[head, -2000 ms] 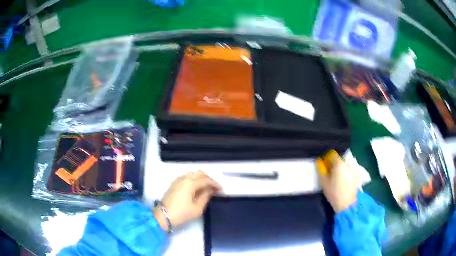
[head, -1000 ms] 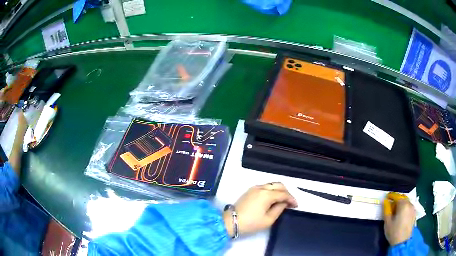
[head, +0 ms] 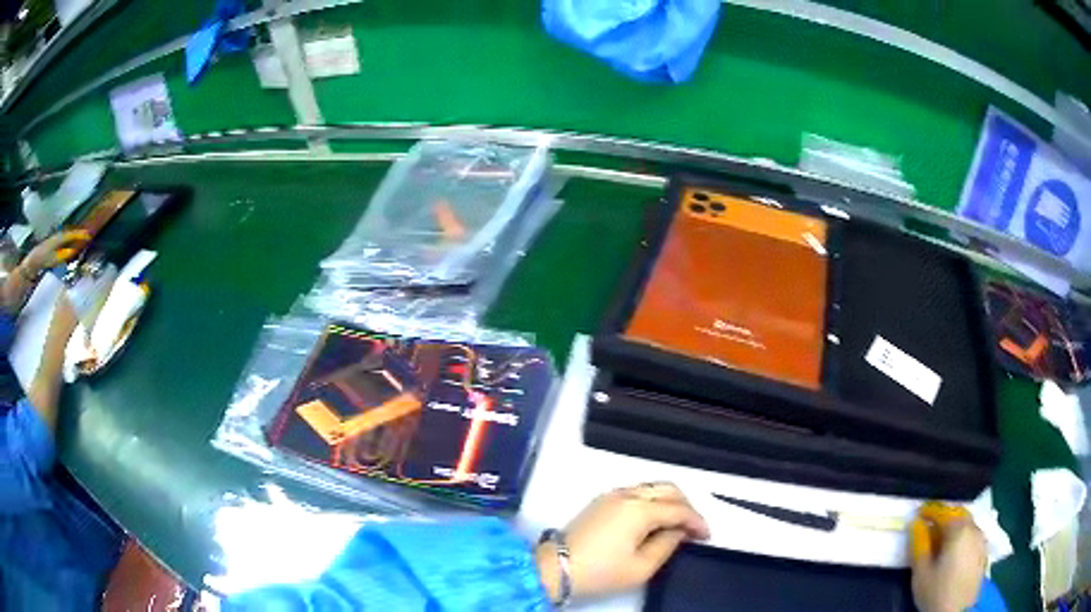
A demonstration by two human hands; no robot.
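A black glossy tablet (head: pixel 778 583) lies on the white work mat (head: pixel 556 478) and is cut off by the bottom edge. My left hand (head: pixel 622 538), bare with a bracelet at the wrist, rests at its upper left corner, fingers bent. My right hand (head: pixel 949 562), with yellow finger cots, is at its upper right corner. Whether either hand grips the tablet is unclear. A thin dark blade with a pale handle (head: pixel 796 516) lies behind the tablet. Behind it are stacked black foam trays (head: pixel 778 445); the top one holds an orange-backed tablet (head: pixel 736 287) and a white label (head: pixel 903 368).
Left of the mat lies a printed screen film (head: pixel 413 418) on clear plastic, with clear bags (head: pixel 437 227) behind it. Another person's hands and blue sleeves (head: pixel 24 442) show at far left. White cloths (head: pixel 1058 508) lie at right. Crumpled blue plastic (head: pixel 634 30) hangs at the back.
Since two seconds ago the view has turned left, and the scene has lately shifted lower in the picture. My hands stay at the tablet's upper corners.
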